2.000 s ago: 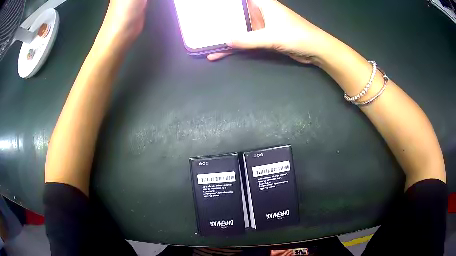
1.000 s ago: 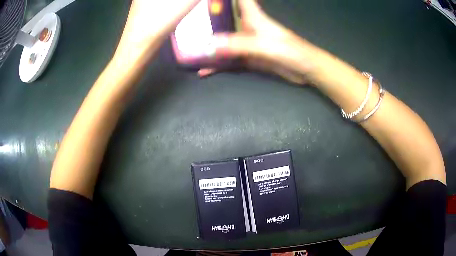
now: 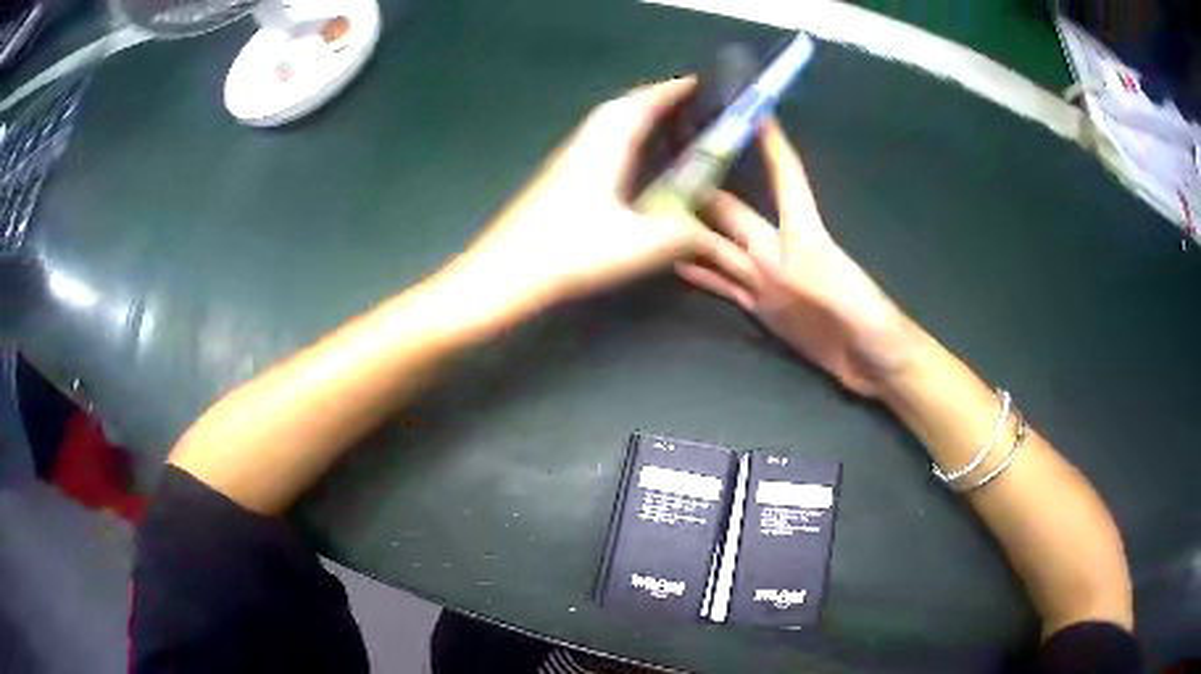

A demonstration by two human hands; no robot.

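A slim dark phone (image 3: pixel 742 121) with a blue and yellow edge is held tilted above the green bench top, blurred by motion; its screen is not visible. My left hand (image 3: pixel 599 204) grips its lower left part. My right hand (image 3: pixel 817 283) is at its right side, fingers spread against the edge and the lower end. Two flat black battery packs, the left one (image 3: pixel 665 540) and the right one (image 3: pixel 784 560), lie side by side near the bench's front edge, with a narrow white strip between them.
A white round fan base (image 3: pixel 296 73) with small brown items on it stands at the upper left, beside part of the fan grille. A pale rail (image 3: pixel 922 66) crosses the far side. White printed sheets (image 3: pixel 1139 125) lie at the upper right. Bracelets are on my right wrist.
The view has shifted, so the batteries appear further right. The phone has turned from its bright screen to its narrow edge. My left hand has come across onto it.
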